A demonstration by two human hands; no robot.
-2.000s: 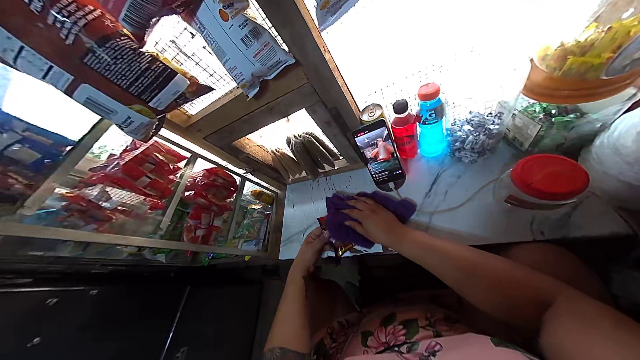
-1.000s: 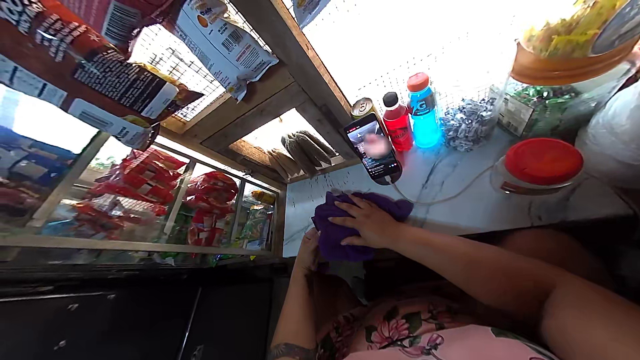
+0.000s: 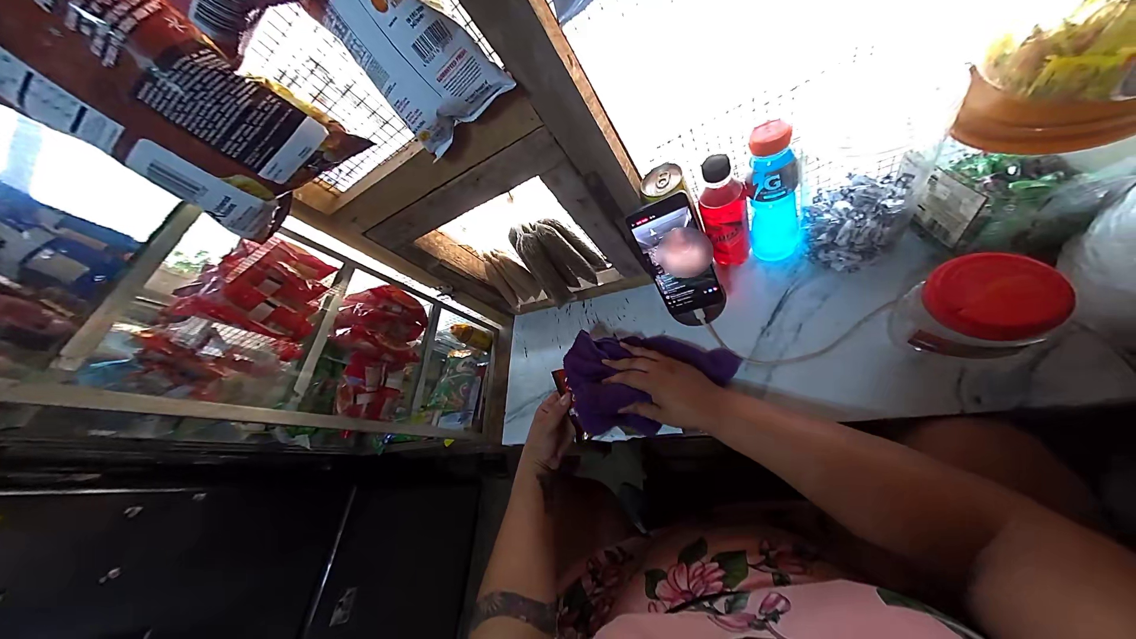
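Note:
A purple cloth (image 3: 603, 399) lies bunched on the marble-patterned counter (image 3: 808, 382) near its left front. Pressing on it from above is my right hand (image 3: 661, 386), fingers spread over the folds. My left hand (image 3: 552, 430), at the counter's front edge, holds a small dark and red packet (image 3: 561, 382) that lies mostly beneath the cloth. Just behind the cloth a smartphone (image 3: 679, 266) with a lit screen leans upright, a white cable (image 3: 821, 357) plugged into its lower end.
Behind the phone are a can (image 3: 661, 181), a red drink bottle (image 3: 723, 213) and a blue Gatorade bottle (image 3: 774, 195). To the right stand a red-lidded jar (image 3: 998, 297) and larger candy jars. Snack bags (image 3: 426, 62) hang at upper left above a mesh-and-wood frame (image 3: 568, 160).
The packet in my left hand, seen two seconds ago and hidden by the cloth one second ago, shows again at the cloth's left edge. My right hand stays on the cloth.

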